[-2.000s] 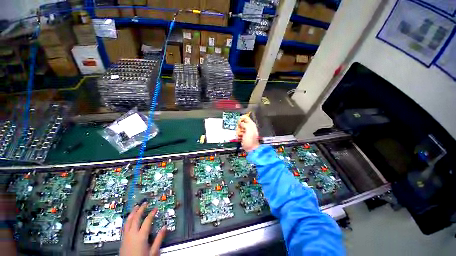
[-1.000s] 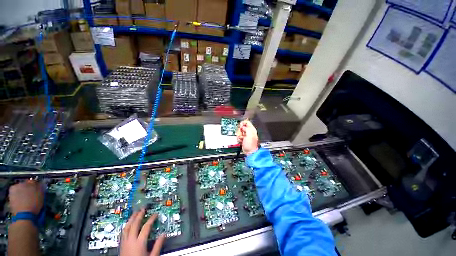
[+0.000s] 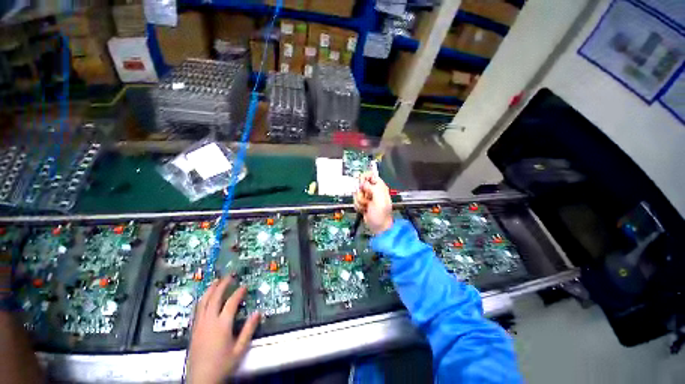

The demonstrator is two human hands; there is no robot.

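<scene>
My right hand point(image 3: 373, 201), in a blue sleeve, is closed around a dark thin hand tool point(image 3: 357, 225) that points down over the third carrier's boards; most of the tool is hidden in the fist. My left hand point(image 3: 218, 326) has its fingers apart and lies over the front edge of the line, beside a circuit board point(image 3: 177, 300). It holds nothing visible. Green circuit boards with orange and white parts, such as one at the middle point(image 3: 342, 279), sit four to a dark solder pallet point(image 3: 306, 289).
Silver conveyor rail point(image 3: 315, 336) runs along the front. Behind, a green mat point(image 3: 274, 172) bears a plastic bag point(image 3: 203, 171), white paper point(image 3: 330, 180) and a sample board point(image 3: 357, 160). A blue coiled cord point(image 3: 242, 150) hangs across. Black machine hood point(image 3: 556, 180) stands right. Another person's arm point(image 3: 16, 349) is at left.
The view has tilted, so the line sits higher. The other person's arm has drawn back from the left boards towards the lower left edge. My right hand stays closed on the tool.
</scene>
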